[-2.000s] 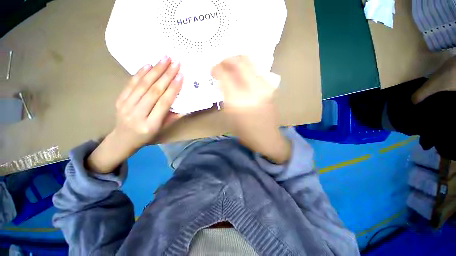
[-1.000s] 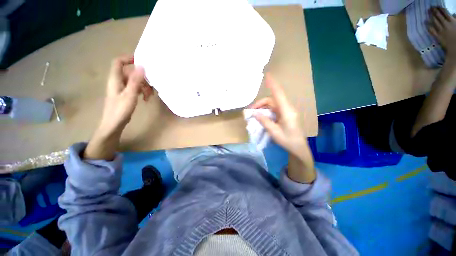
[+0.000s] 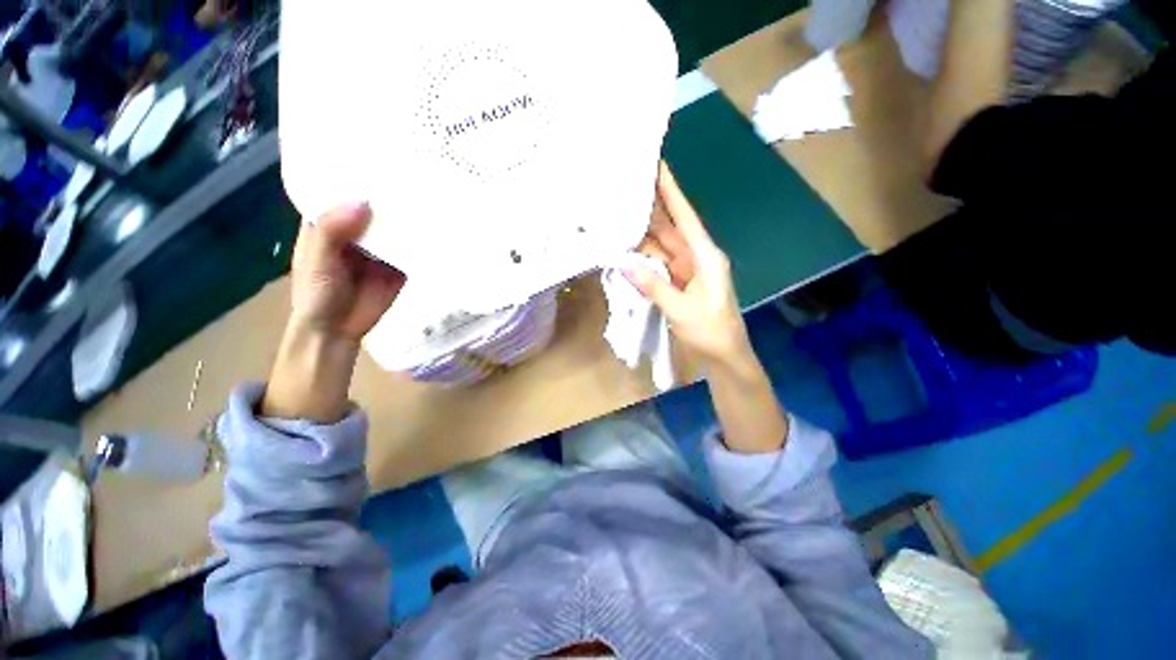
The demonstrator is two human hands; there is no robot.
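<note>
A white hexagonal housing with a ring of dots and dark lettering is held up, tilted, in both hands. My left hand grips its lower left edge, thumb on the top face. My right hand is at its lower right edge, with a crumpled white cloth hanging from the fingers. Below the housing, a stack of housings with striped white-lilac sides shows partly; the rest is hidden.
A translucent bottle and a cotton swab lie on the cardboard at left. White pieces stand at far left. Another worker's dark sleeve, a white wipe and a blue stool are at right.
The housing has been lifted off the cardboard, and both hands now hold it. A stack shows beneath it. The view has turned, bringing more of the line at left into sight.
</note>
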